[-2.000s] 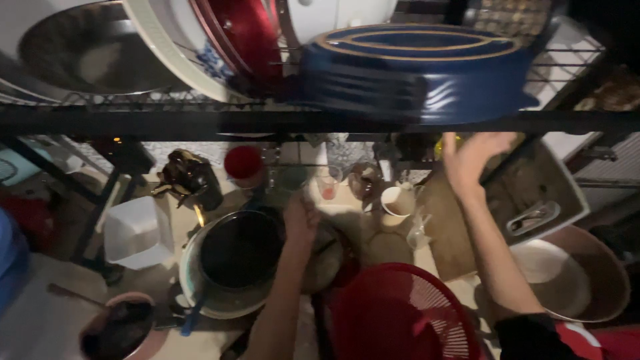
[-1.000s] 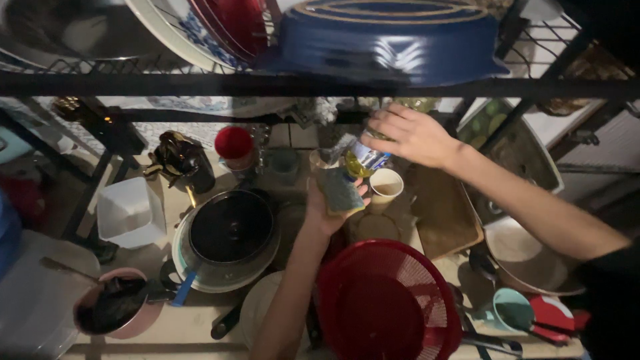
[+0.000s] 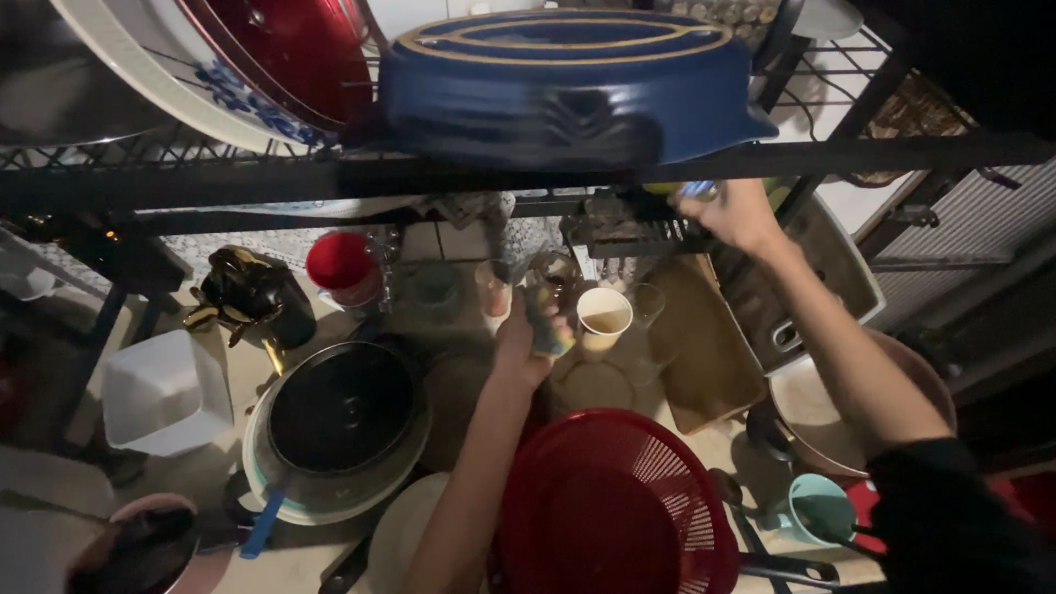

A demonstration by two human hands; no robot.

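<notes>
My left hand is closed around a yellow-and-green sponge, just left of a white cup with liquid in it. Below the hand lies a red plastic colander. My right hand reaches up under the shelf's front bar, its fingers around a bottle with a blue label, mostly hidden by the bar. A clear glass stands directly behind my left hand. Beneath my right forearm are a brown rectangular pan and a grey tray.
Overhead, a black wire rack holds a blue oval baking dish and a red lid. At left sit a black frying pan, a white square container and a red cup. A turquoise mug stands lower right.
One second ago the bottle was over the sponge in my left hand; my right hand has since moved it up and right, away from the sponge.
</notes>
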